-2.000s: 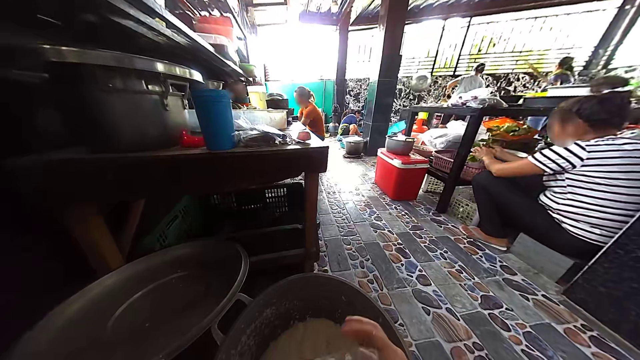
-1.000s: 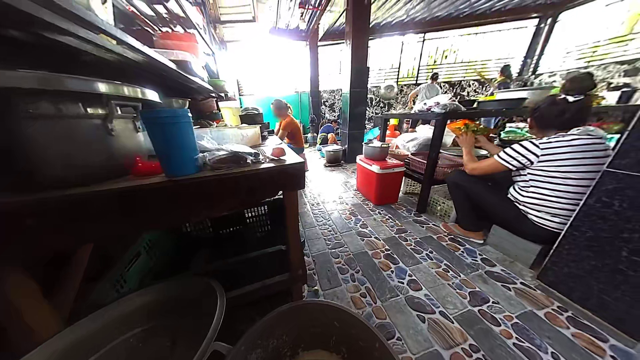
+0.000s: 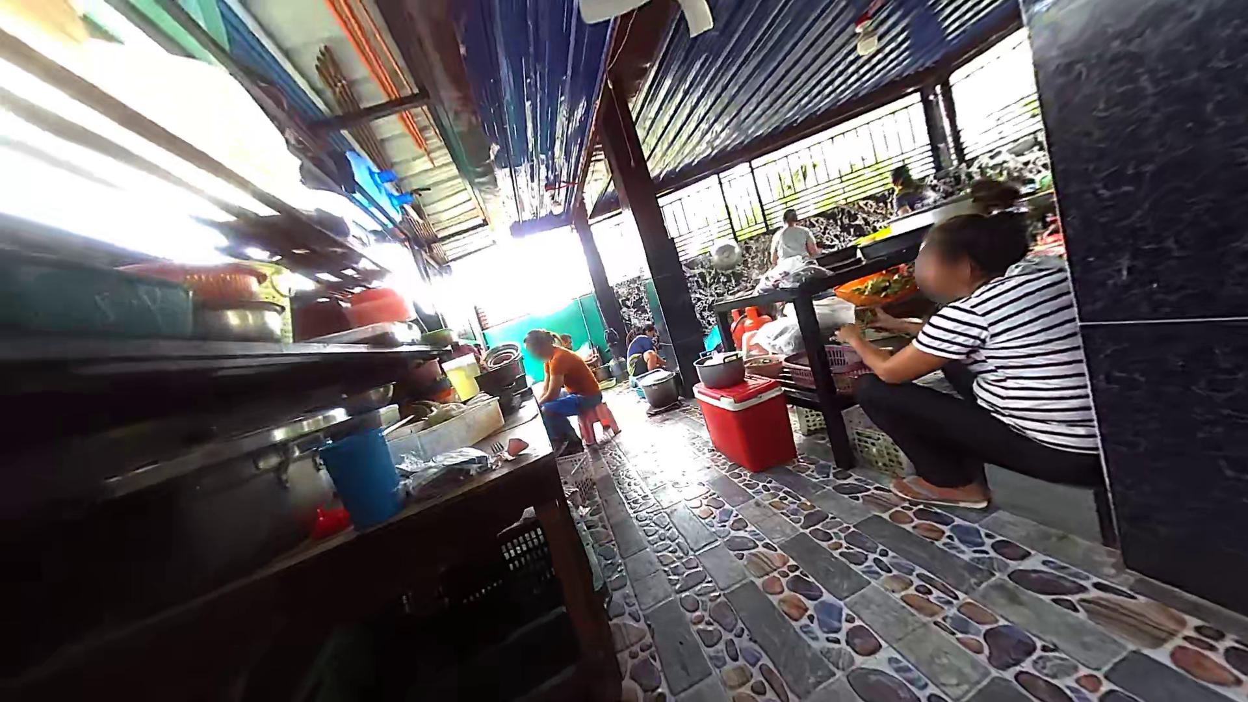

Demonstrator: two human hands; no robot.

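Neither my left hand nor my right hand shows in the head view now. Nearest to me at the left stands a dark wooden table (image 3: 487, 507). On it are a blue plastic cup (image 3: 361, 478), a large metal pot (image 3: 214, 507) in shadow, a red plastic item (image 3: 330, 522) behind the cup, a clear plastic bag (image 3: 444, 468) and a white tray (image 3: 453, 429) with things in it.
A red cooler (image 3: 746, 429) with a lidded pot (image 3: 720, 370) on it stands on the pebble-patterned tile floor (image 3: 809, 604). At the right a person in a striped shirt (image 3: 1014, 341) sits by a black pillar (image 3: 1150, 292). A person in orange (image 3: 565, 375) sits farther back.
The view has swung up and tilted, so the large pans at the bottom are out of sight. A hand over the pan two seconds ago no longer shows.
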